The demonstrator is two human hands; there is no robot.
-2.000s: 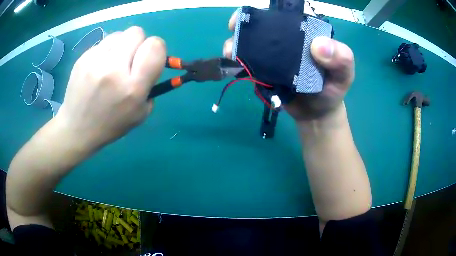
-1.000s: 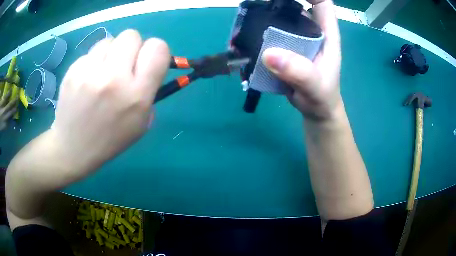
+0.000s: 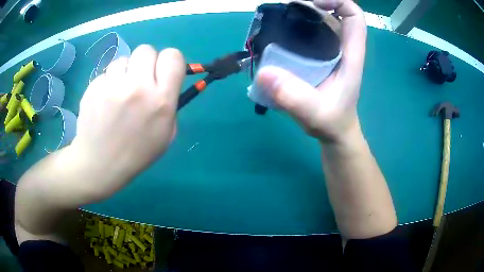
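My right hand (image 3: 318, 95) holds the black housing (image 3: 284, 33) above the bench, with the thumb on the silver-grey mesh cover (image 3: 302, 66) around its lower right side. The housing is tilted, its round opening facing up. My left hand (image 3: 124, 117) is closed on the pliers (image 3: 225, 65), whose handles have orange bands. The jaws point right and reach the housing's left edge, beside a red wire (image 3: 251, 56). Whether the jaws grip anything cannot be told. A black stub (image 3: 260, 109) shows below the mesh.
Loose curved mesh rings (image 3: 48, 94) stand at the left, partly behind my left hand. Yellow cylinders (image 3: 15, 119) lie at far left, more in the box below (image 3: 119, 241). A claw hammer (image 3: 444, 159) and a spare black unit (image 3: 440, 67) lie at right on the green bench (image 3: 239, 175).
My right hand has turned and tilted the housing, bringing mesh to the front. The pliers stay at its left edge. Yellow cylinders now lie at far left; the other hand seen there is gone.
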